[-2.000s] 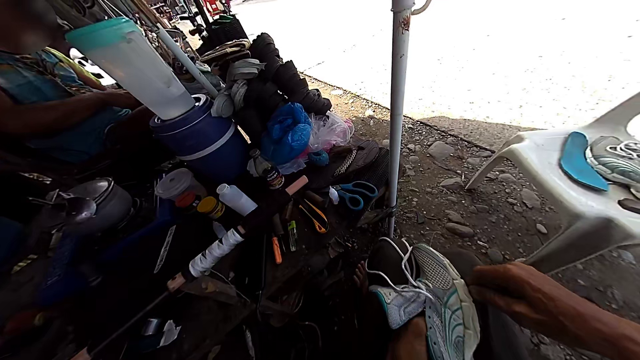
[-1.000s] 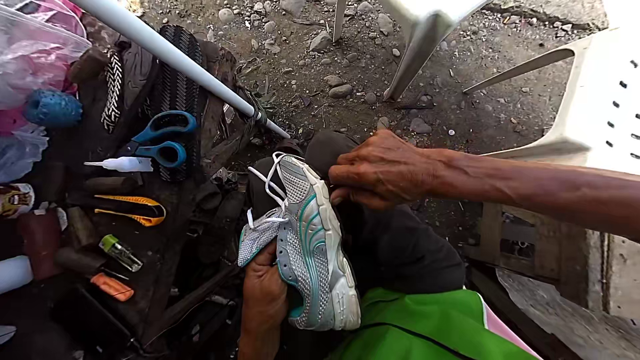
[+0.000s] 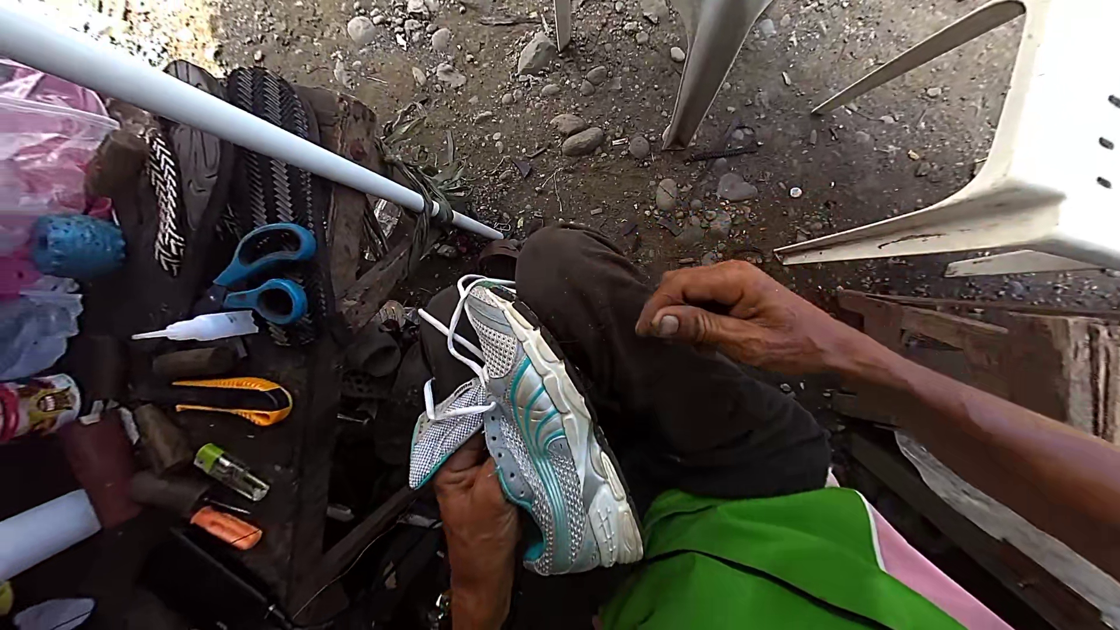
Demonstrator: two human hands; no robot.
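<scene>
My left hand [image 3: 477, 516] grips a silver and teal running shoe [image 3: 547, 437] by its opening, some fingers hidden inside it. The shoe lies tilted on its side over my lap, its sole edge facing right and its white laces [image 3: 455, 332] loose. To the right of the shoe, my right hand [image 3: 735, 315] hovers above the dark trousers [image 3: 612, 350] with thumb and curled fingers close together. Whether something thin is pinched between them cannot be told.
At left, a dark work surface holds blue-handled scissors [image 3: 267, 271], a small glue bottle [image 3: 206, 326], a yellow utility knife [image 3: 254, 400], a lighter [image 3: 230, 471] and shoe soles [image 3: 271, 122]. A pale pole [image 3: 289, 140] slants above them. White plastic chair legs [image 3: 713, 70] stand on stony ground.
My right hand has moved away from the shoe toward the right. My left hand keeps hold of the shoe. The view has swung down and closer over the lap since the earliest frame.
</scene>
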